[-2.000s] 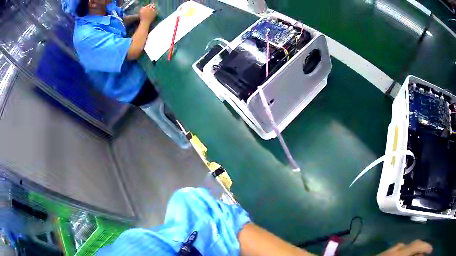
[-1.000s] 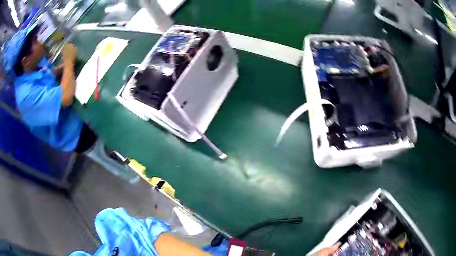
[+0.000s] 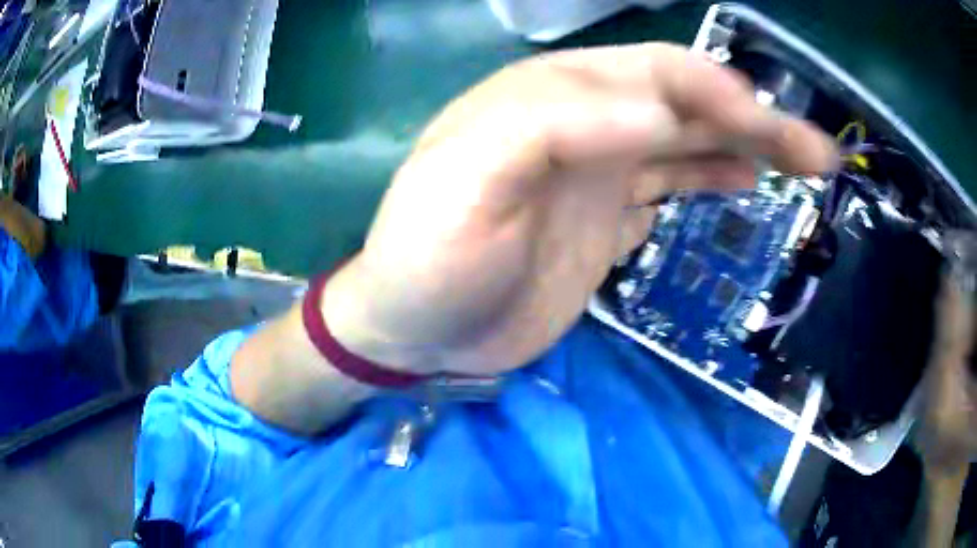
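An open white housing [image 3: 688, 364] lies tilted at the right. In it are a blue main board [image 3: 702, 305], a glossy black block [image 3: 878, 316] and thin wires with a yellow part [image 3: 857, 160]. A white strip [image 3: 797, 444] hangs over its near rim. My left hand [image 3: 514, 203], with a dark red wrist strap, is large and blurred above the board, its fingertips over the wires; whether they pinch anything is unclear. My right hand [image 3: 950, 364] is blurred and partly cut off at the right edge, by the black block; its fingers are unclear.
Another white unit [image 3: 209, 75] with a purple-grey ribbon cable [image 3: 214, 104] stands on the green bench [image 3: 321, 177] at the upper left. A white object [image 3: 568, 16] is cut off at the top. A person's blue sleeve [image 3: 43, 289] shows at the left edge.
The view has swung right and down, so the near housing fills the right side. My left hand has come up over its board and wires. My right hand now shows at the right edge.
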